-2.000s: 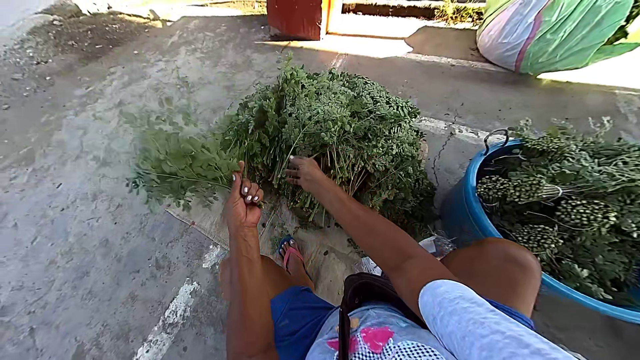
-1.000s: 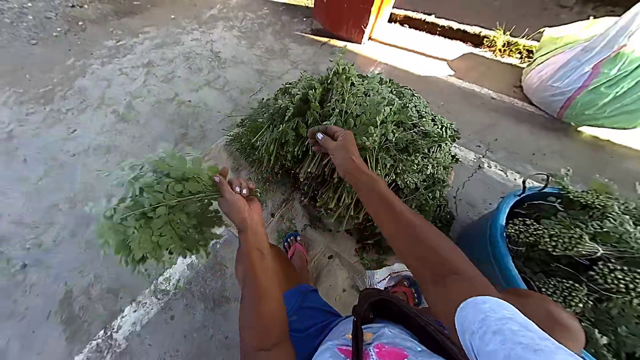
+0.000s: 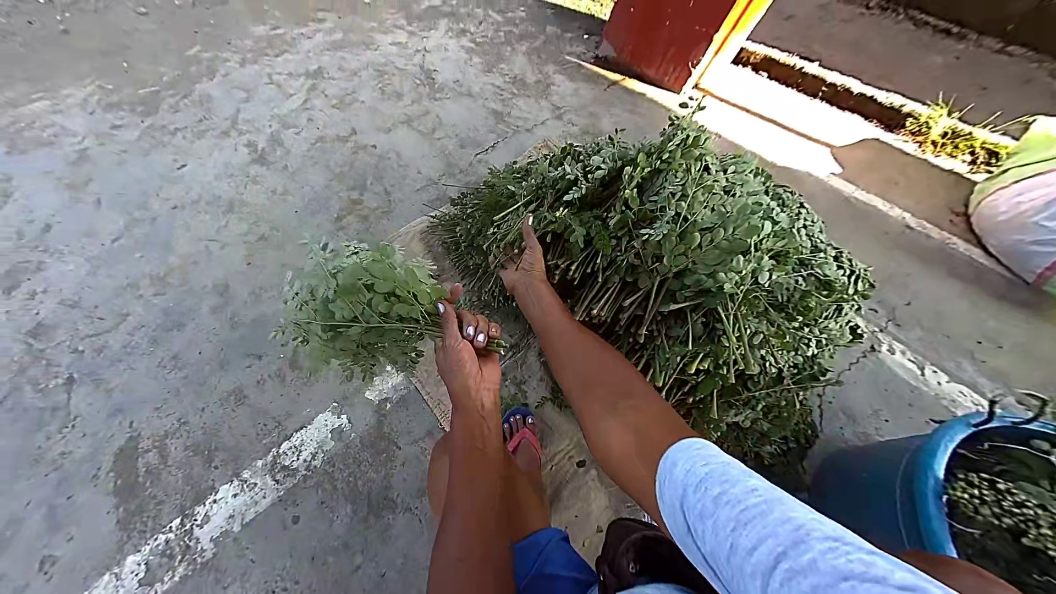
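My left hand (image 3: 469,346) is closed around the stems of a small bunch of leafy green sprigs (image 3: 363,309), whose leaves point left over the concrete. A large heap of leafy stems (image 3: 709,264) lies on a flat sack-like sheet (image 3: 429,371) in front of me, the cut stem ends turned toward me and to the left. At the left side of this heap is my right hand (image 3: 525,266), thumb raised, its fingers partly hidden among the leaves. Whether those fingers grip a stem cannot be told.
A blue plastic tub (image 3: 887,478) holding bundled greens stands at the lower right. Behind the heap is a red panel with a yellow edge (image 3: 668,41). A stuffed green and white sack (image 3: 1019,202) rests at the right edge. My sandalled foot (image 3: 521,437) is below the heap.
My right hand has moved from over the middle of the heap to its left side. My left hand still holds its bunch. The view has shifted left, leaving less of the tub in sight.
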